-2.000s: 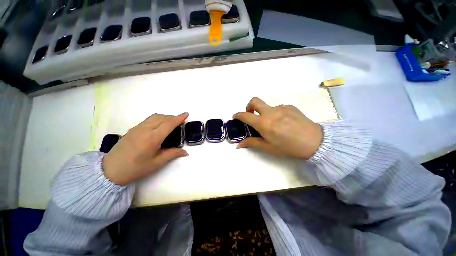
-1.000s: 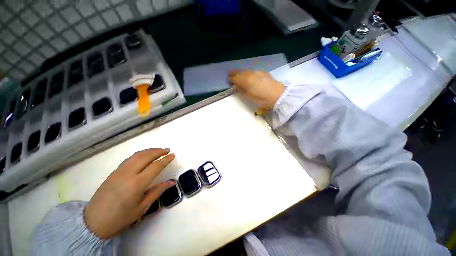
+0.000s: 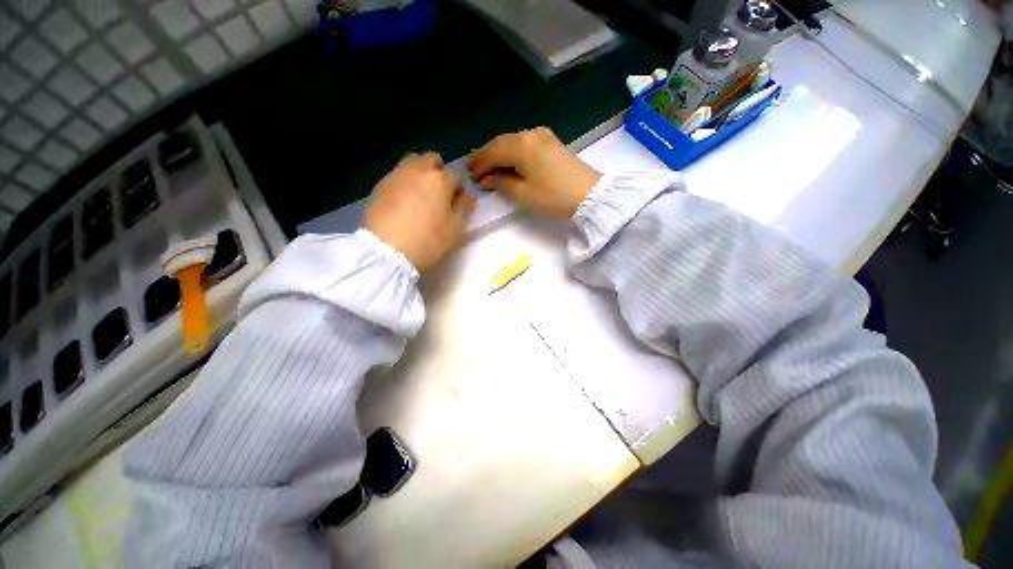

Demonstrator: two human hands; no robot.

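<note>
My left hand (image 3: pixel 419 211) and my right hand (image 3: pixel 533 172) are close together over the translucent sheet (image 3: pixel 342 216) at the board's far edge. Their fingertips meet at the sheet's near right part; both look closed on it, partly blurred. A short yellow stick (image 3: pixel 512 272) with a dark tip lies on the cream-white board (image 3: pixel 489 411) just nearer than my hands. Watch bodies (image 3: pixel 388 461) lie on the board by my left sleeve, which hides part of the row.
The white product tray (image 3: pixel 250 261) with dark watch bodies stands at left, an orange-handled tool (image 3: pixel 193 306) on its edge. A blue supply box (image 3: pixel 667 142) with bottles and swabs is at upper right. A dark green mat (image 3: pixel 322 133) lies beyond.
The view has turned right. My left hand has left the watch row and joined my right hand at the translucent sheet. The yellow stick, partly covered by my right hand before, now shows fully.
</note>
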